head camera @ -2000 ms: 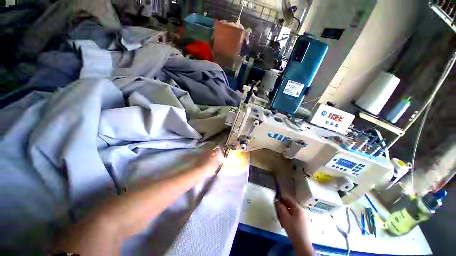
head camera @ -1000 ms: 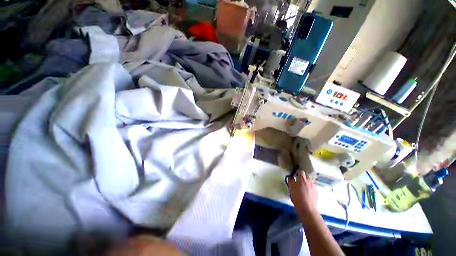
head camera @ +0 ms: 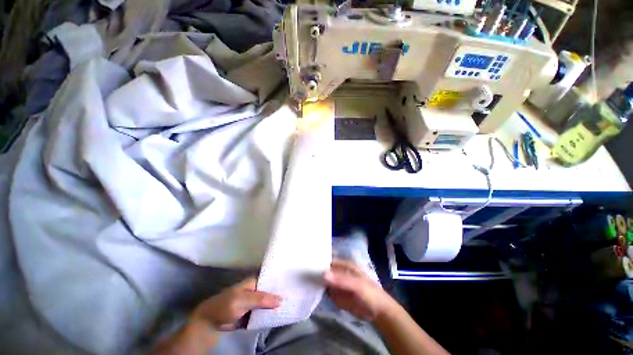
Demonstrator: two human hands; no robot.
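Note:
A light grey cloth [head camera: 139,173] lies in big folds at the left. Its flat pale folded band [head camera: 302,208] runs from the lit needle area of the cream sewing machine [head camera: 354,52] down to the lap. My left hand [head camera: 239,304] grips the band's left edge near its lower end, thumb on top. My right hand [head camera: 354,288] holds the band's right edge, fingertips at the edge. The black-handled scissors [head camera: 402,158] lie on the white table right of the needle, untouched.
The white table [head camera: 444,170] has a blue front edge. A yellow-green bottle [head camera: 586,135] and thin blue and dark sticks [head camera: 526,149] stand or lie at its right. A white roll [head camera: 434,237] hangs below. A white spool [head camera: 570,69] is at the machine's right end.
My right hand has left the scissors and moved down-left to the band. My left hand has come into clearer view, holding the band. The view has tilted down.

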